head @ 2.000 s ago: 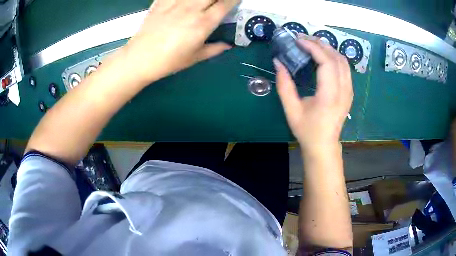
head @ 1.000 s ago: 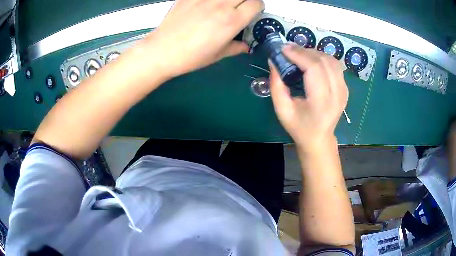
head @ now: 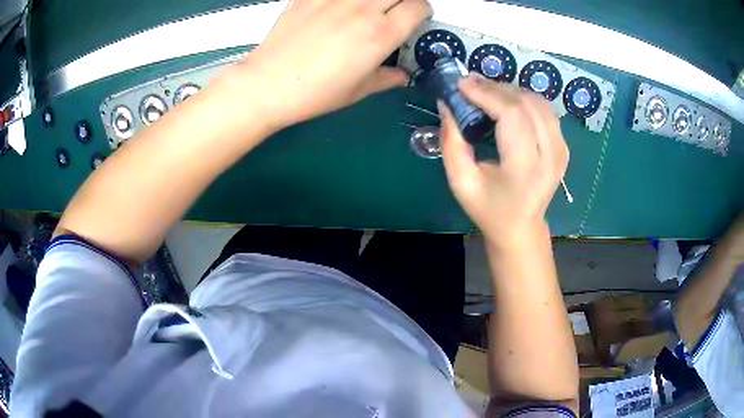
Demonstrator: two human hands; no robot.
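Observation:
A silver four-seat metal plate [head: 517, 75] lies against the white rail with black ring inserts [head: 539, 77] in its seats. My right hand [head: 514, 151] grips a dark black cylinder [head: 457, 96], tilted, its upper end at the lower edge of the plate's leftmost ring. My left hand [head: 334, 61] is at the plate's left end, fingers bent; whether it holds the plate is hidden. A silver cup [head: 427, 141] lies below the cylinder, with the thin tips of tweezers [head: 420, 108] beside it, partly hidden.
Another four-seat plate [head: 135, 106] lies left, partly under my left forearm. A third plate [head: 681, 120] lies right. Several loose black rings [head: 82, 131] are at far left. A white-tipped stick [head: 569, 194] lies right of my hand. Another person's arm [head: 708, 286] is at the right edge.
Since two seconds ago, my left hand and the plate shifted slightly right, and the cylinder moved left towards the leftmost ring. Over the last second my hands barely moved; the other person's arm came further into view.

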